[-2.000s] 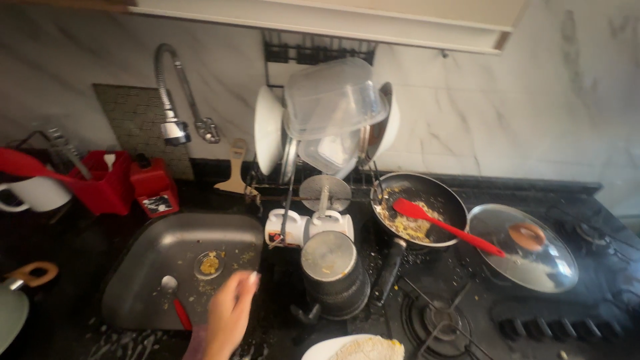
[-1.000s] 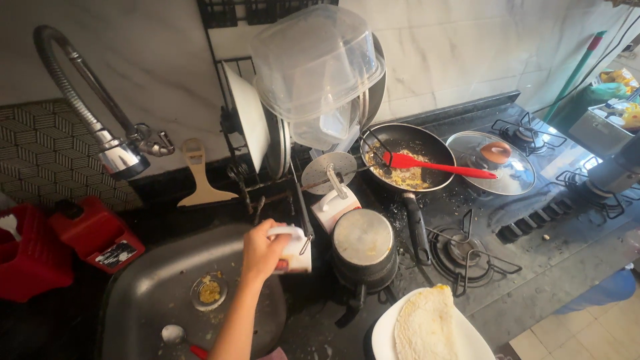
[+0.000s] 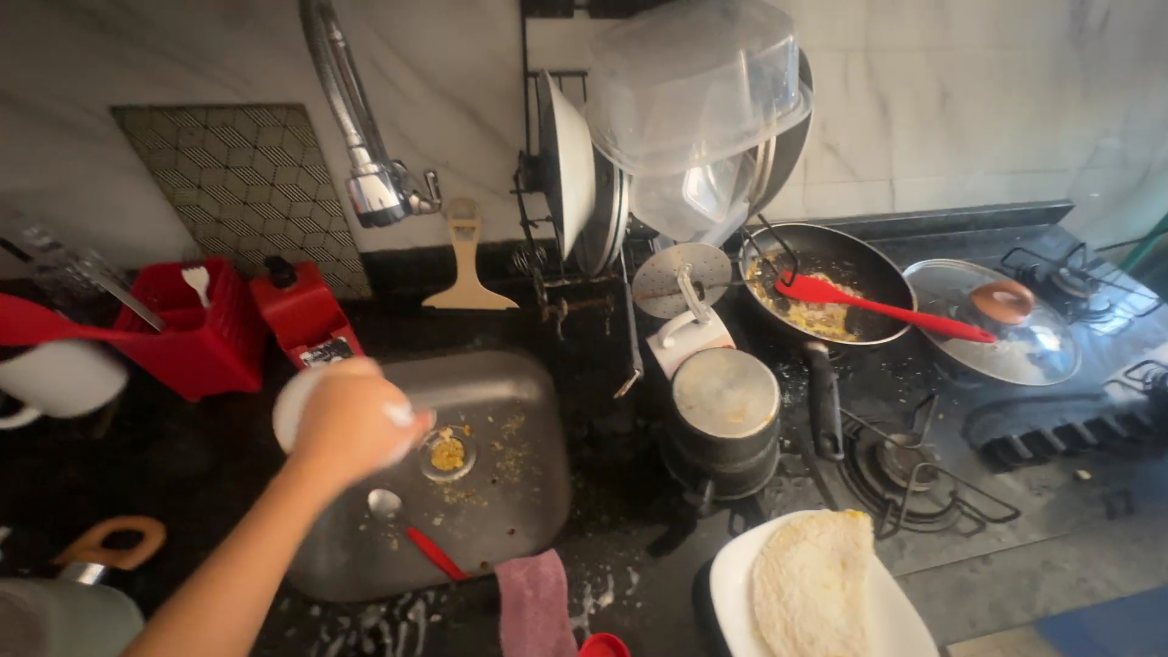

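My left hand [image 3: 356, 420] is closed around a white mug [image 3: 294, 401], blurred and partly hidden by the fingers, over the upper left corner of the sink [image 3: 538, 411]. Just behind it stands a red soap dispenser [image 3: 306, 315]. In the sink lie a spoon with a red handle [image 3: 433, 552] and food scraps in the drain strainer [image 3: 448, 453]. Farther left is another white mug [image 3: 68, 379], beside a red cutlery holder [image 3: 196, 342]. Another white mug [image 3: 671, 342] lies behind an upturned dark pot [image 3: 725, 447]. My right hand is out of view.
The faucet [image 3: 379, 196] hangs behind the sink. A dish rack [image 3: 534, 182] holds plates and plastic containers. On the right are a frying pan [image 3: 876, 319] with a red spatula, a glass lid [image 3: 1049, 351], and a plate [image 3: 730, 584] with a folded flatbread. A pink cloth [image 3: 534, 602] hangs at the sink's front.
My left hand, empty two seconds ago, took hold of a white mug near the rack and has carried it left across the sink.
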